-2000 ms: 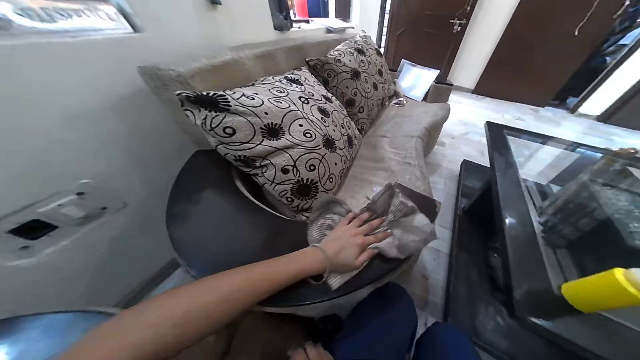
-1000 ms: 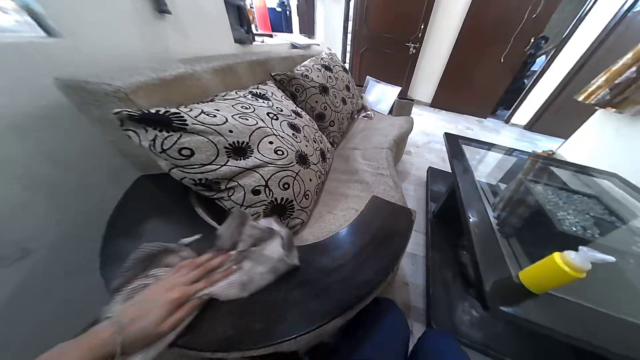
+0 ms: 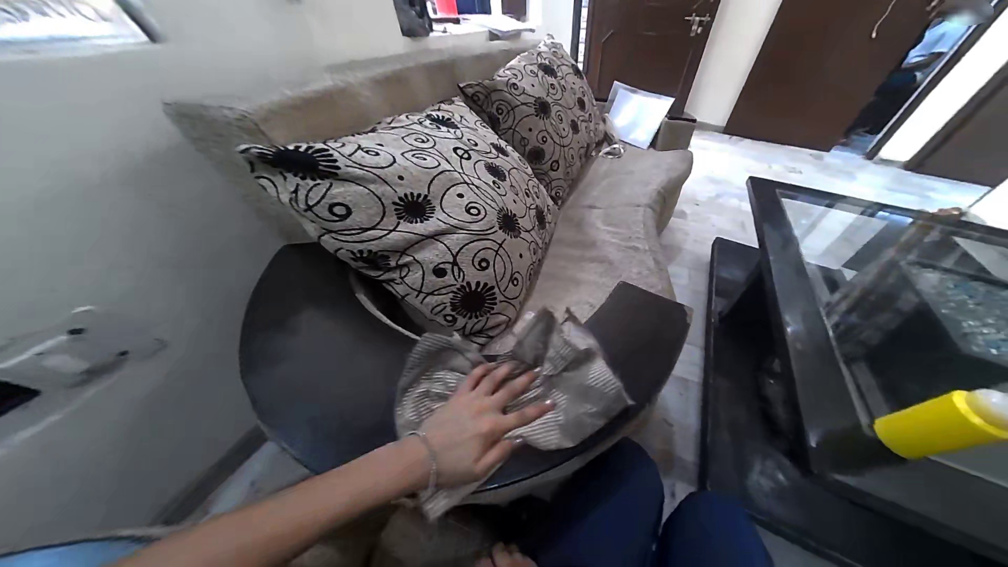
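My left hand [image 3: 472, 425] lies palm down with fingers spread on a crumpled grey-and-white striped cloth [image 3: 579, 394]. The cloth rests on the curved, dark armrest top [image 3: 315, 346] of a beige sofa, toward its right end, and a corner hangs over the near edge. Beyond it, a patterned cushion [image 3: 441, 213] leans against the sofa back, its lower corner close to the cloth. Only some fingertips of my right hand [image 3: 508, 556] show at the bottom edge, near my lap; whether it holds anything is hidden.
A dark-framed glass-topped table [image 3: 787, 315] stands at the right, bearing a yellow bottle [image 3: 937, 425]. A second cushion [image 3: 543, 110] sits farther along the sofa [image 3: 606, 228]. The wall [image 3: 181, 236] with a switch plate runs along the left. Part of a person [image 3: 933, 47] shows in the far doorway.
One second ago my left hand and the cloth were on the left part of the armrest; now both are farther right, near where they were two seconds ago. The view has shifted too.
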